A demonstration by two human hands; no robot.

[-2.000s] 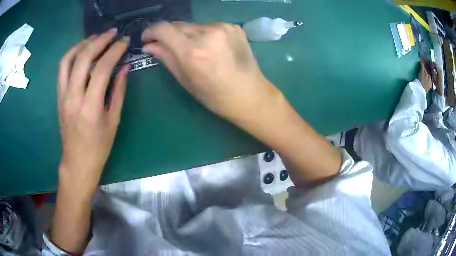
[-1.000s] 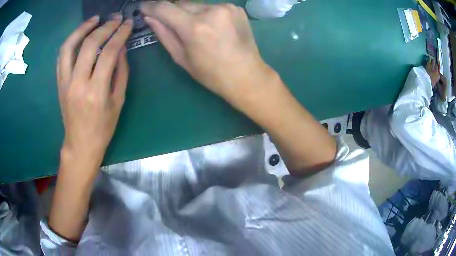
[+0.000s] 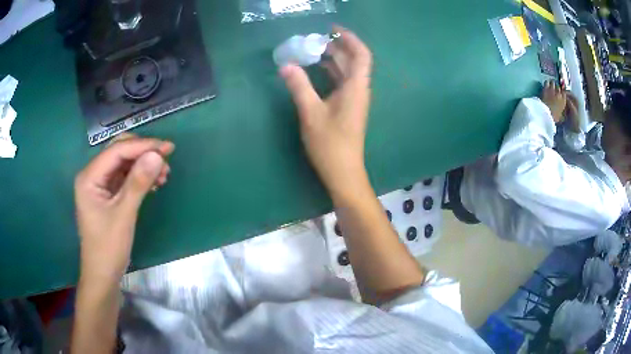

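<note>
A round black part (image 3: 141, 78) sits in the round seat of the black press base (image 3: 197, 69) at the upper left. My left hand (image 3: 151, 162) is in front of the base's front edge, thumb and fingertips pinched together. I cannot tell whether a tiny piece is between them. A white translucent squeeze bottle (image 3: 299, 52) lies on the green mat right of the press, its tip to the right. My right hand (image 3: 331, 86) is at the bottle, thumb by its rear end and fingers spread near the tip. A firm grip is not visible.
Crumpled white tissue (image 3: 7, 117) lies at the left edge. A clear bag (image 3: 277, 8) is behind the bottle. Small cards (image 3: 513, 40) lie at the far right of the green bench. White trays of black discs (image 3: 418, 218) are below the bench edge. Another worker (image 3: 546, 166) sits at the right.
Both hands have left the seat, uncovering the round part. My left hand moved nearer and pinched its fingertips; my right hand moved right to the bottle. The camera view also shifted.
</note>
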